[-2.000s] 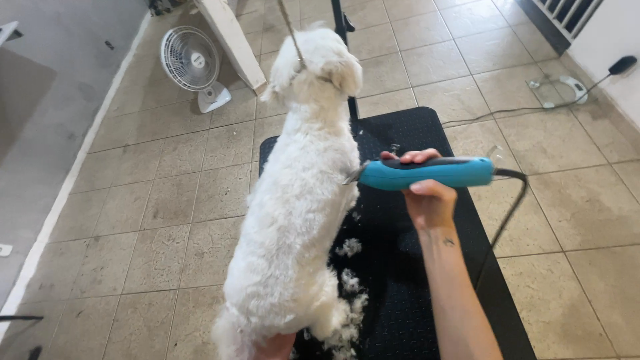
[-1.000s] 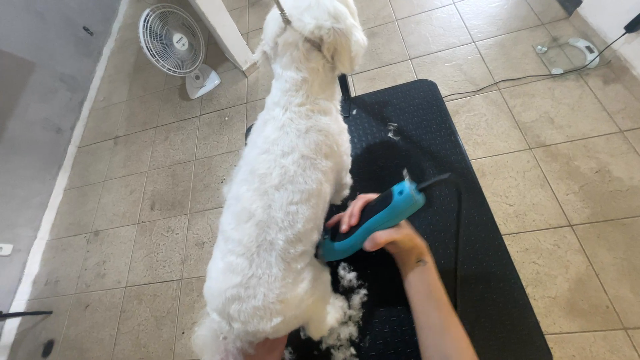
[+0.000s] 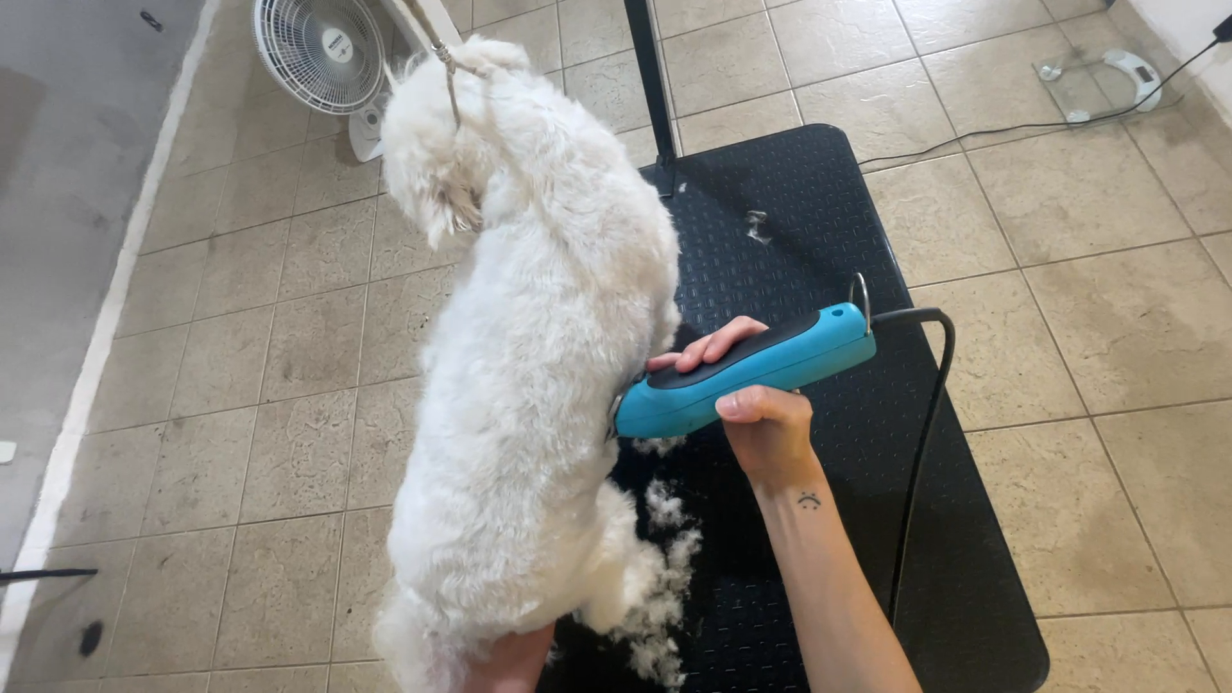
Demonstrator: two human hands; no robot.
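A white dog (image 3: 539, 385) stands on a black textured grooming table (image 3: 799, 221), its head turned to the left and a cord loop (image 3: 445, 58) around its neck. My right hand (image 3: 760, 395) grips a blue and black corded hair clipper (image 3: 751, 371), whose blade end touches the dog's right flank. At the bottom edge my left hand (image 3: 515, 664) is mostly hidden under the dog's rear, and its fingers cannot be seen. Clumps of cut white fur (image 3: 664, 577) lie on the table beside the hind leg.
A white fan (image 3: 332, 48) stands on the tiled floor at the upper left. The black table post (image 3: 650, 87) rises behind the dog. The clipper's cord (image 3: 929, 414) hangs over the table's right side. A glass bathroom scale (image 3: 1097, 87) lies on the floor at the upper right.
The dog's head has turned to the left. My right hand has tilted the clipper, bringing its blade end from lower beside the dog up against its flank.
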